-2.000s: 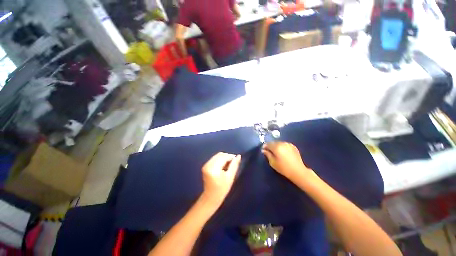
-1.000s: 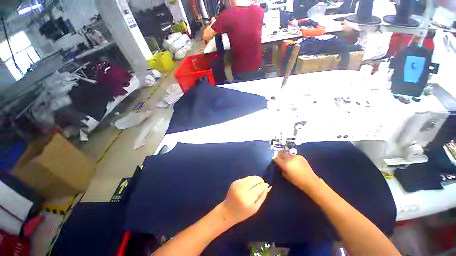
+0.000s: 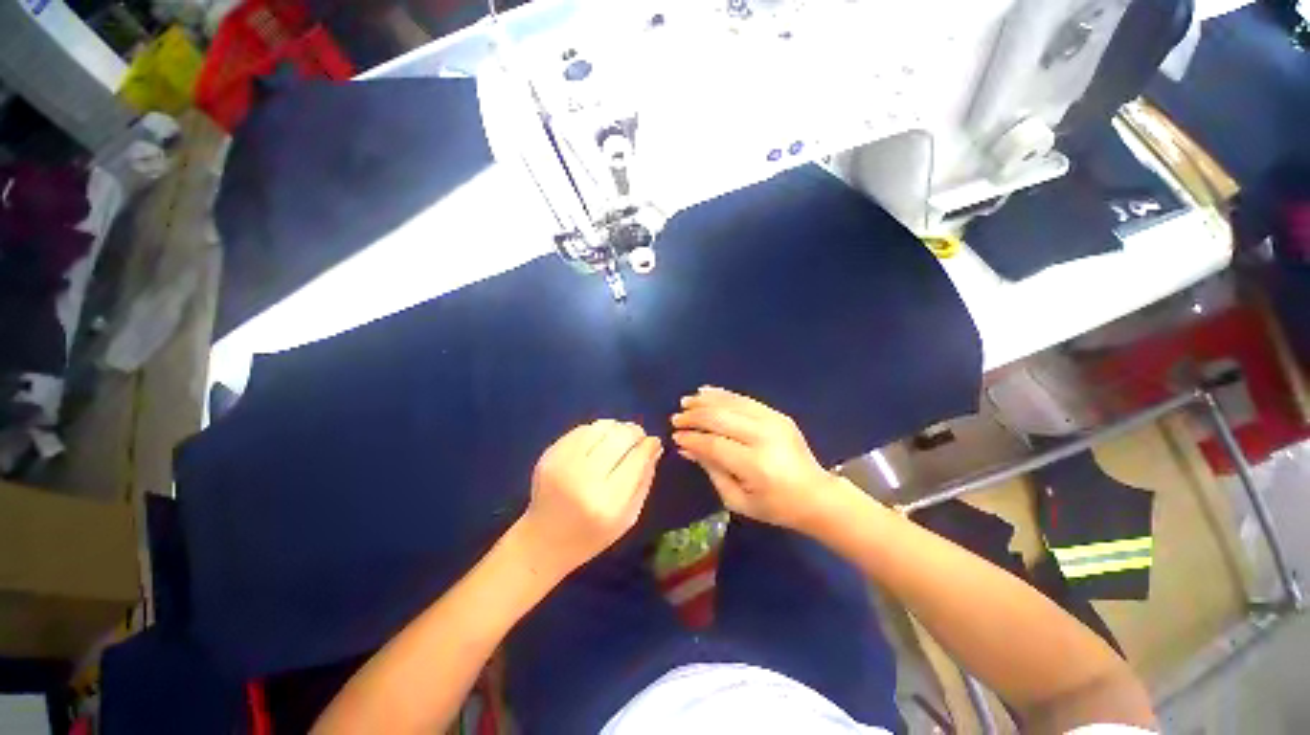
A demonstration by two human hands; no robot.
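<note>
A large navy garment panel (image 3: 388, 431) lies across the white table and over the lap, reaching under the presser foot and needle (image 3: 618, 273) of the white sewing machine (image 3: 776, 86). My left hand (image 3: 596, 488) pinches the near part of the cloth between its fingertips. My right hand (image 3: 747, 457) pinches the cloth close beside it, fingertips almost touching the left ones. Both hands are below the presser foot, toward my body. The pinched edges are mostly hidden by the fingers.
Another navy piece (image 3: 345, 180) lies at the table's back left. Small dark pieces (image 3: 1042, 223) and yellow-handled snips (image 3: 941, 246) lie at right. A metal-framed cart (image 3: 1149, 639) holds a piece with reflective tape (image 3: 1103, 557). A red crate (image 3: 266, 55) stands at upper left.
The view has tilted down and shifted right, bringing the cart into view. My right hand has moved from beside the presser foot back toward my body, next to my left hand.
</note>
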